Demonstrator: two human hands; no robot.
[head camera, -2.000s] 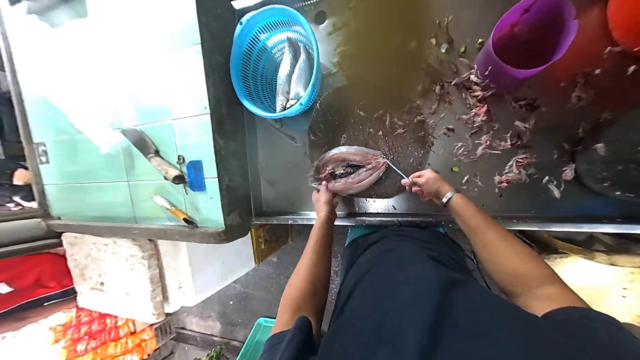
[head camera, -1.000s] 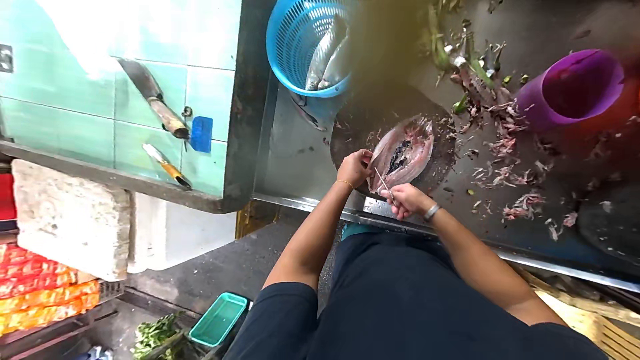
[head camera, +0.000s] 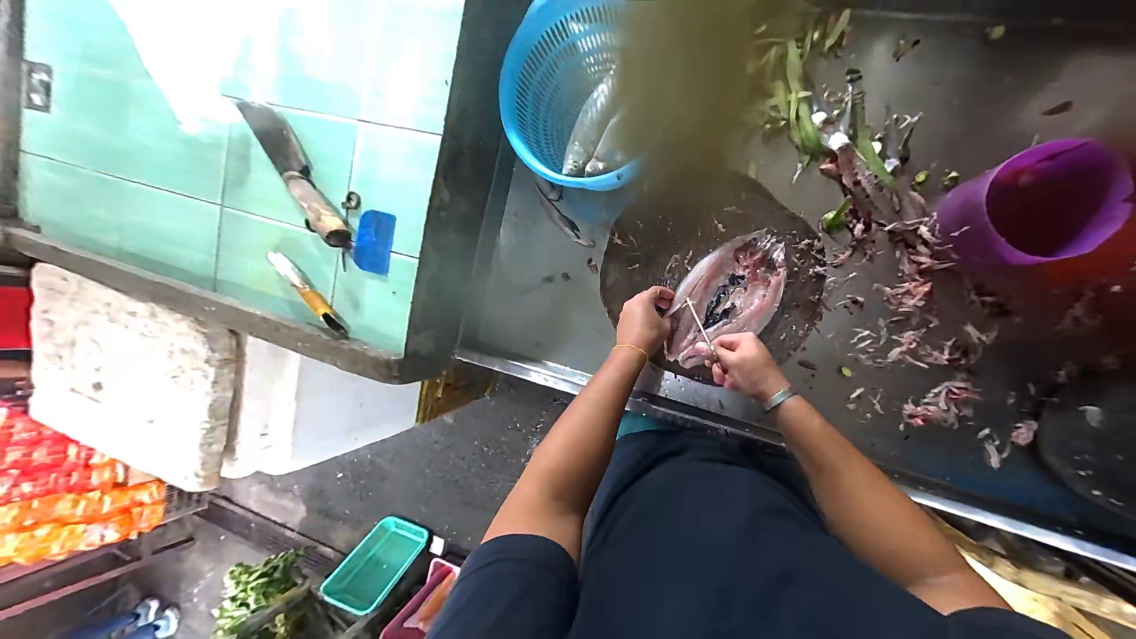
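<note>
A fish (head camera: 754, 297), slit and spread open with dark matter inside, lies on a round dark chopping board (head camera: 648, 231). My left hand (head camera: 646, 319) grips the fish's edge at its lower left end. In my right hand (head camera: 744, 362) is a thin, light-coloured tool (head camera: 698, 321), its tip against the flesh near my left fingers; whether it is a knife I cannot tell. Whole silvery fish (head camera: 590, 124) lie in a blue plastic basket (head camera: 513, 111) above the board.
Fish scraps (head camera: 914, 328) litter the metal counter (head camera: 532, 302) on the right, beside a purple container (head camera: 958, 222). At left, a cleaver (head camera: 297, 173) and a yellow-handled knife (head camera: 309, 293) rest on green tiles (head camera: 106, 222). The counter's raised metal edge (head camera: 568, 377) runs before me.
The fish now points away from me instead of lying sideways, as it did two seconds ago. The tool has shifted from its right end to its near end. The view has moved.
</note>
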